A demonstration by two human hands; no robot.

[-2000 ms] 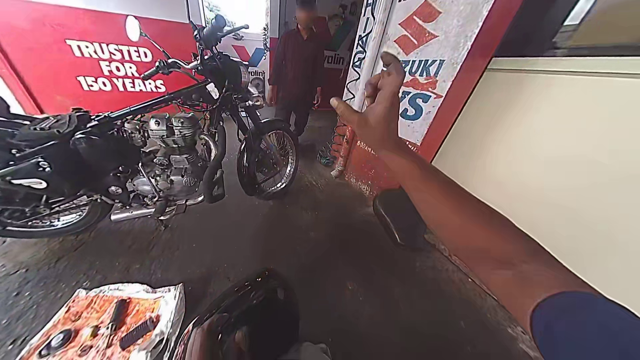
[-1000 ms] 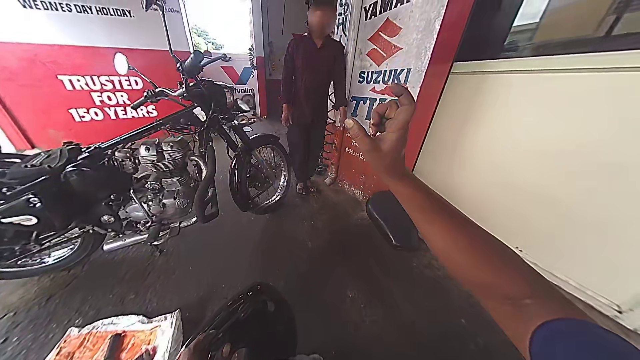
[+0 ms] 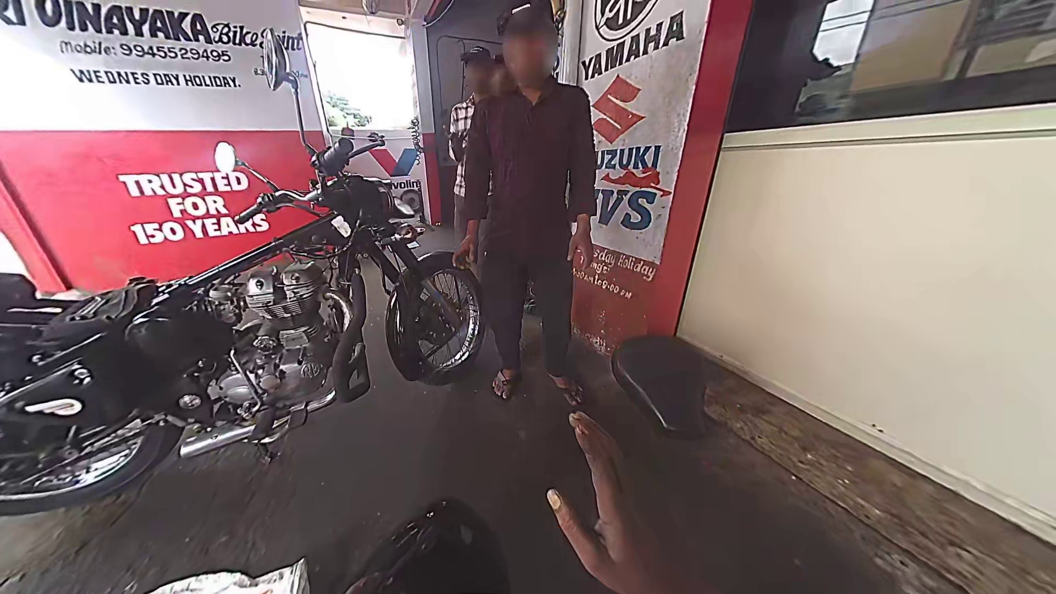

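Observation:
My right hand (image 3: 602, 511) is low in the head view, right of centre, with thumb and fingers apart and nothing in it. Beyond its fingertips, a black motorcycle seat (image 3: 660, 384) rests on the ground against the base of the wall. My left hand is out of view. A black motorcycle without its seat in place (image 3: 280, 330) stands at the left, its engine and front wheel (image 3: 435, 318) showing. At the bottom edge is a glossy black rounded object (image 3: 441, 549), cut off by the frame.
A person in dark clothes (image 3: 532, 173) stands beside the front wheel, facing me, with others (image 3: 469, 124) behind. The corner of a printed sheet (image 3: 239, 582) shows at the bottom left. A cream panel wall (image 3: 874, 272) bounds the right side, with a painted pillar (image 3: 631, 148) next to it.
My right hand has come down from its raised place near the pillar, its fingers now straighter. The person in dark clothes appears closer. The view has shifted, leaving only a corner of the sheet visible.

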